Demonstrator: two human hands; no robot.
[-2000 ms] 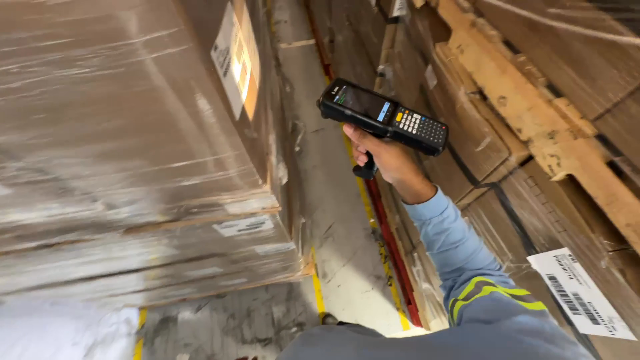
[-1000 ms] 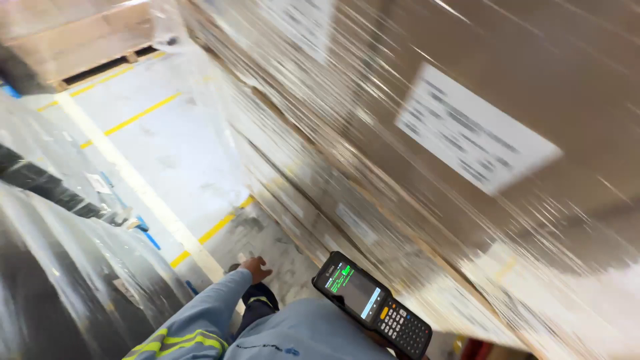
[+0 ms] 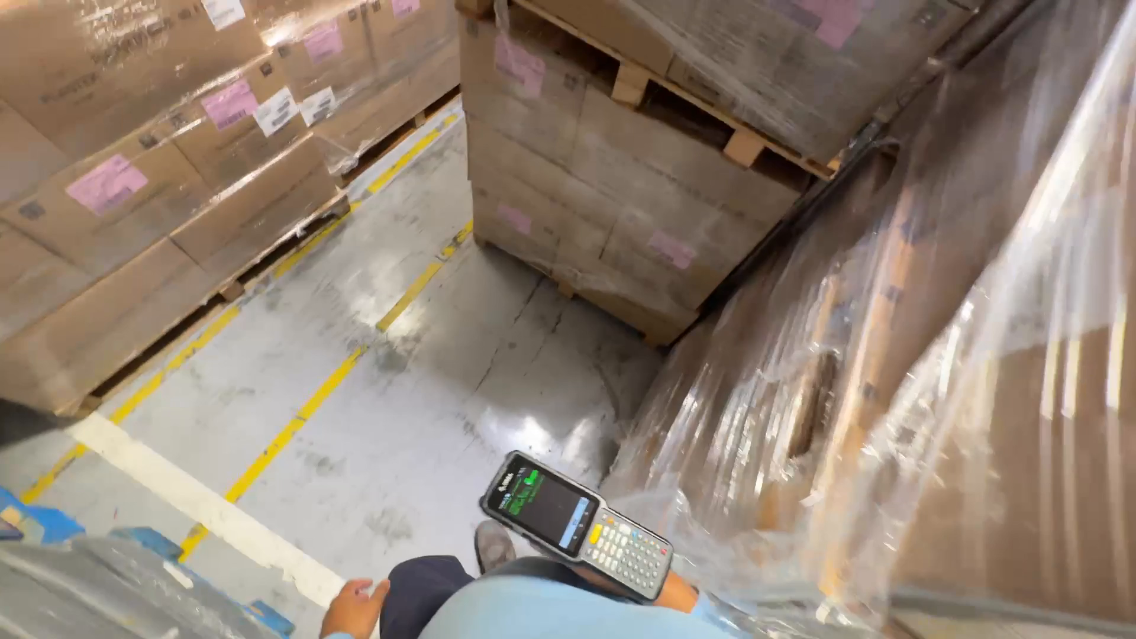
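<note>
A handheld barcode scanner [image 3: 581,525] with a lit screen and a keypad is held in front of my body at the bottom centre. My right hand [image 3: 676,593] is mostly hidden beneath the scanner's keypad end and carries it. At the lower left, my left hand [image 3: 355,610] hangs beside my dark-trousered knee, fingers slightly apart, holding nothing. A shoe [image 3: 493,546] shows on the floor just left of the scanner.
Wrapped cartons on a pallet [image 3: 204,306] line the upper left. Stacked pallets of cartons [image 3: 612,169] stand ahead. Film-wrapped goods [image 3: 799,399] rise close on my right; grey wrapped goods [image 3: 106,590] are at lower left. Yellow lines [image 3: 302,417] and a white line [image 3: 213,510] mark the floor.
The view has swung to a floor area between pallet stacks. The scanner remains in my right hand. My left hand, out of sight two seconds ago, shows low at the left.
</note>
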